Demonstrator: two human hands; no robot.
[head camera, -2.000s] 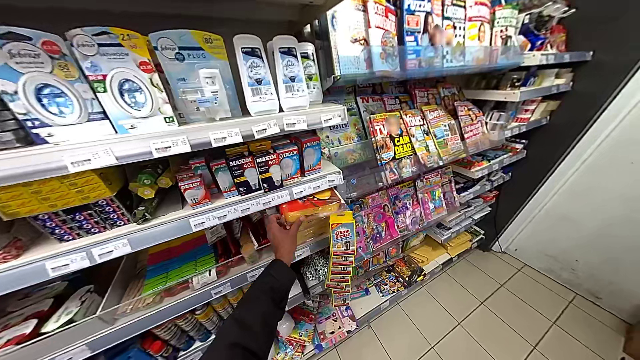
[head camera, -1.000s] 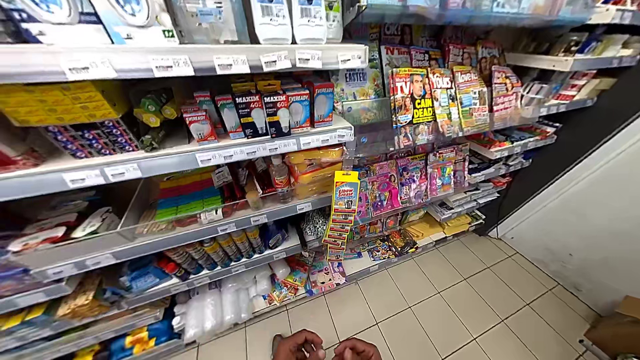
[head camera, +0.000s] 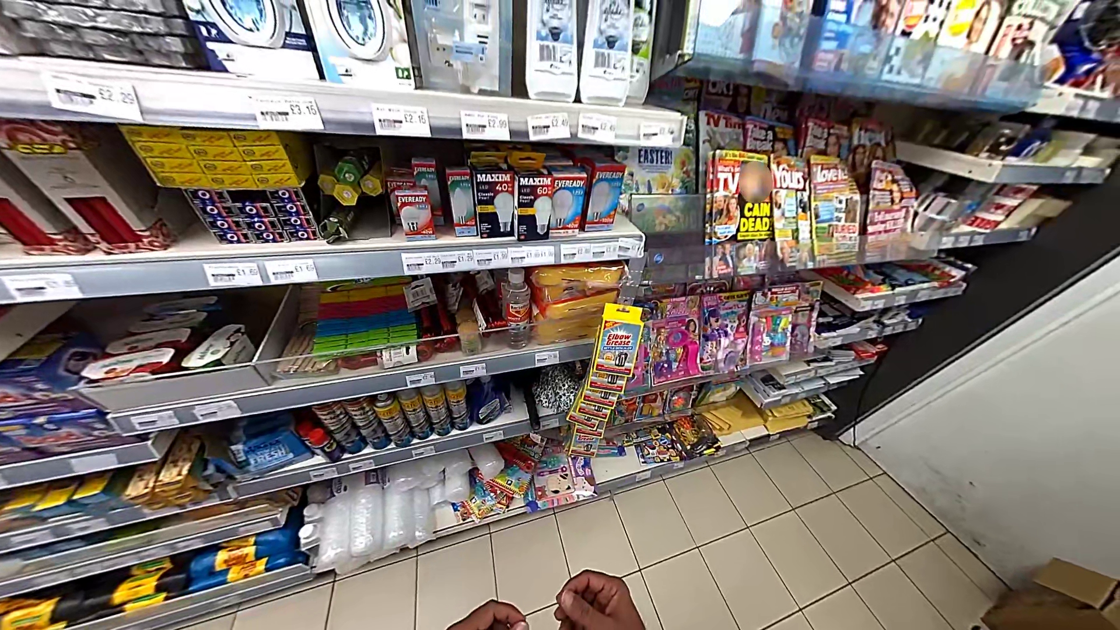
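Observation:
My left hand (head camera: 490, 615) shows only in part at the bottom edge, its fingers curled. Beside it, a small gap to the right, my right hand (head camera: 599, 602) has its thumb and fingers bent together, and no object shows in it. Both are over the tiled floor, in front of the shelves. Beyond them a hanging strip of Elbow Grease packs (head camera: 615, 350) runs down the shelf end. Left of that strip lie yellow packs in clear wrap (head camera: 573, 302), with a clear bottle (head camera: 516, 306) next to them. Boxed light bulbs (head camera: 534, 199) stand one shelf higher.
Magazines (head camera: 739, 206) fill the racks at the right. Spray cans (head camera: 411, 416) and clear plastic bottles (head camera: 376, 516) occupy lower shelves at the left. A shelf edge (head camera: 306, 394) juts forward. A cardboard box (head camera: 1063, 595) sits on the floor at the lower right, by a pale wall (head camera: 1006, 437).
Two seconds ago one hand reached to the yellow packs at the shelf end; it has since withdrawn. Both hands came together at the bottom of the view and remain there.

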